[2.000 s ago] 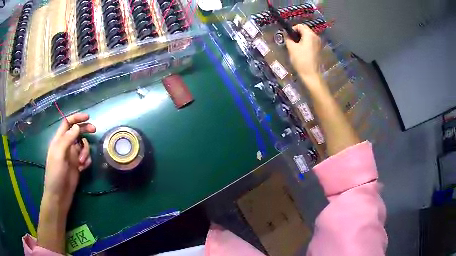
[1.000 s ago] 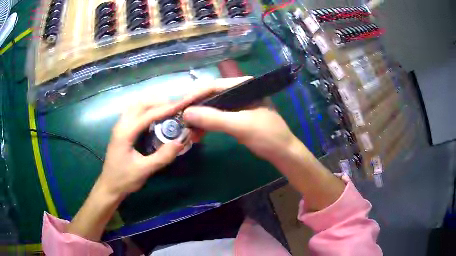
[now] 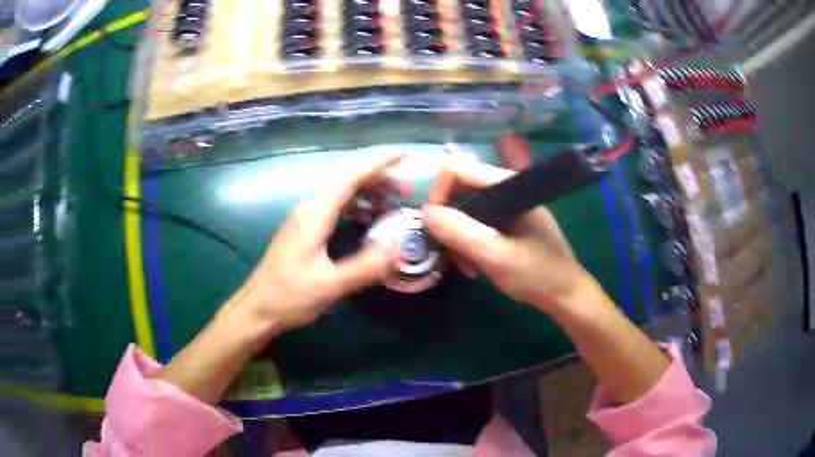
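Note:
A small round speaker driver [image 3: 412,249] with a blue-grey centre sits within a silver ring, apparently on the dark listening-test fixture, which is mostly hidden. My left hand [image 3: 313,259] curves around its left side, thumb at the ring's edge and fingers beyond it; blur hides whether it grips. My right hand [image 3: 514,254] holds the thick black test probe [image 3: 536,187] like a pen, its front end at the driver's upper right edge. The probe tip is hidden by my fingers.
A clear blister tray [image 3: 241,76] with rows of dark drivers lies ahead. The side tray stack [image 3: 737,259] with white labels is at right. A red-brown block [image 3: 514,152] lies behind the probe. A red cable [image 3: 617,87] runs up right. Another clear tray stack [image 3: 31,223] is at left.
The right hand came back from the side trays with the probe to the driver, and the left hand closed in around the fixture. Since the second frame the view has shifted left; both hands remain together.

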